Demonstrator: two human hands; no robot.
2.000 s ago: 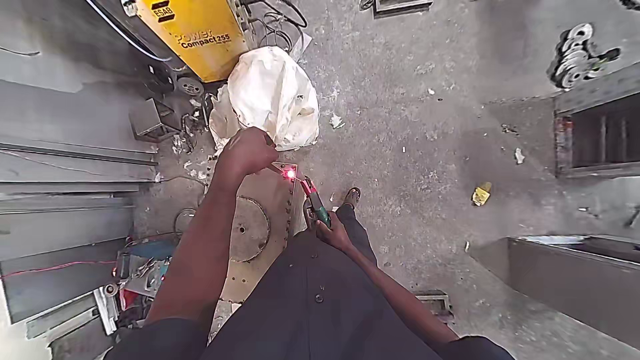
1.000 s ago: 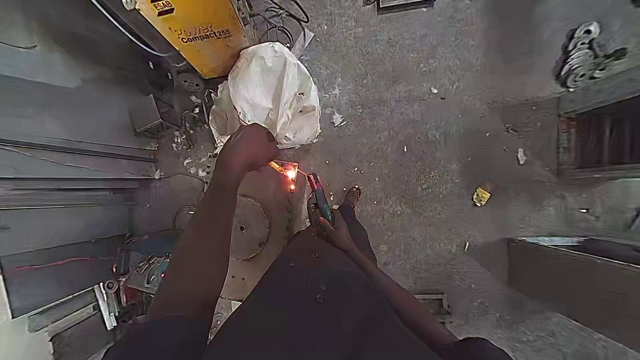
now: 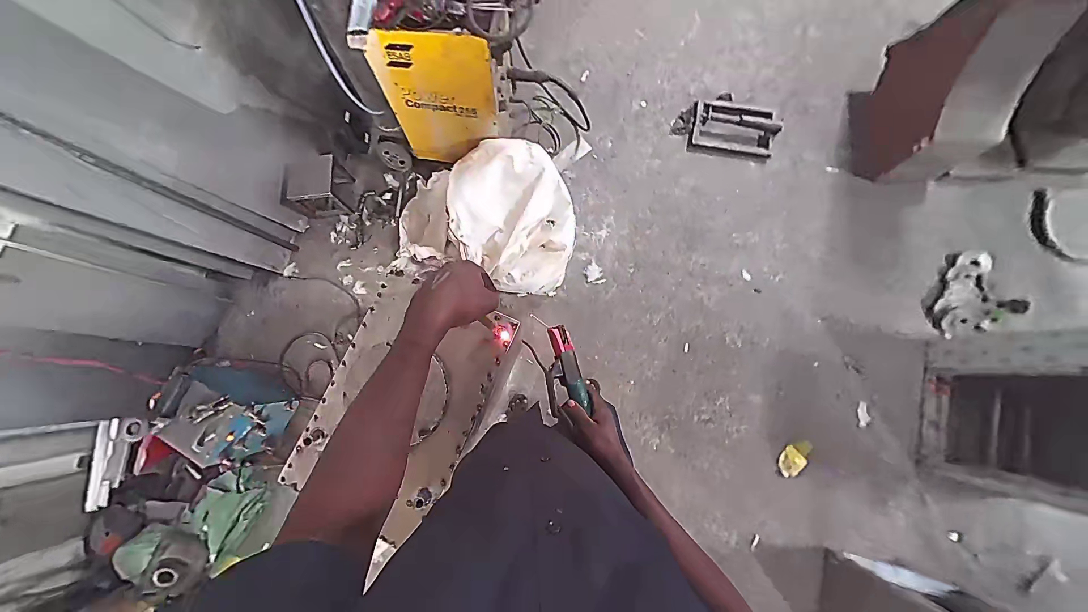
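Observation:
My right hand (image 3: pixel 591 418) is closed around the green grip of a welding electrode holder (image 3: pixel 568 370), which has a thin rod at its red-lit tip. Over the corner of a large metal plate (image 3: pixel 395 476) is my left hand (image 3: pixel 461 293), closed on a thin handle or rod, mostly hidden, that points at the corner. A small spot (image 3: pixel 505 334) glows red-hot there, to the left of the rod's end, with a gap between them. Dark bolts or holes line the plate's edges, and my left forearm partly covers its round opening.
A white sack (image 3: pixel 514 212) lies beyond the plate, below a yellow welding machine (image 3: pixel 438 89) with cables. Rags and parts (image 3: pixel 229 442) are heaped at left. A small metal frame (image 3: pixel 735 129), a yellow scrap (image 3: pixel 793 459) and a chain-like pile (image 3: pixel 965 293) lie on the floor.
The bright orange glow at the plate's corner has shrunk to a small red spot. Both hands keep their holds. The view has shifted, showing more of the floor at the top.

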